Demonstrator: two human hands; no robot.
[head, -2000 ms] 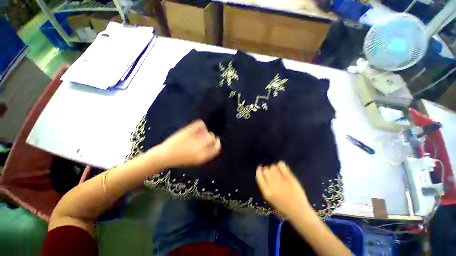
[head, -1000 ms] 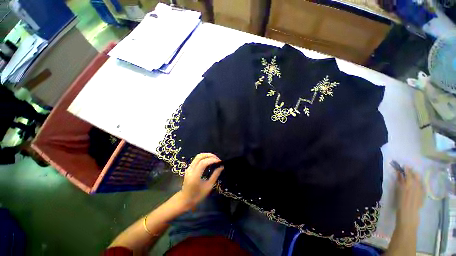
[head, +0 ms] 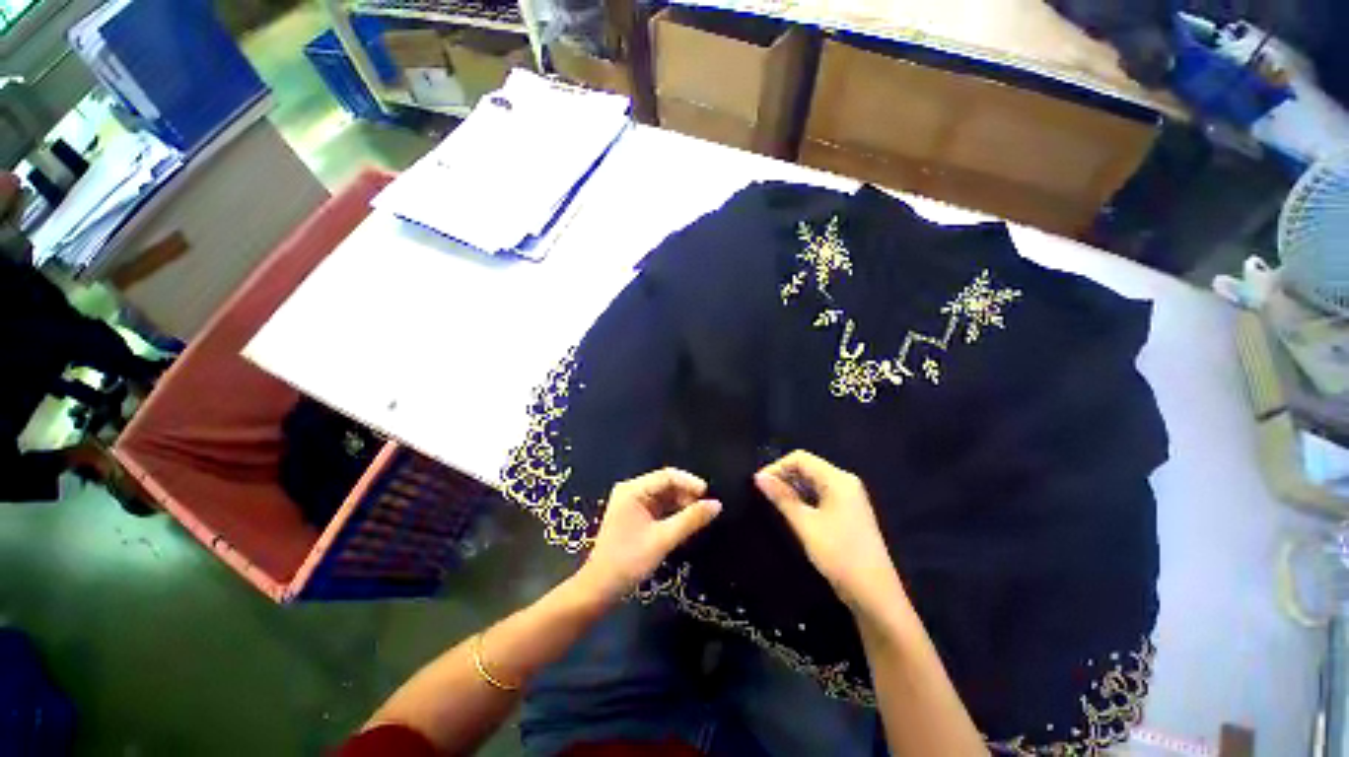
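Observation:
The black blouse lies spread over the table, its pale gold neckline embroidery facing up. Its scalloped gold hem runs along the left and near edges. My left hand is over the lower left of the blouse, thumb and index fingertips close together; any thread or cloth between them is too small to tell. My right hand is just right of it, fingers curled around something small and dark, apparently the thread snips, mostly hidden by the fingers. The fingertips of both hands point towards each other.
Papers lie on the white table at back left. A red-orange bin with dark cloth inside stands left of the table. Cartons are behind it. A fan and a pale ring are at the right.
My right hand reached to the dark snips at the table's right, then came back over the blouse; the snips no longer show there. My left hand has moved slightly right and down.

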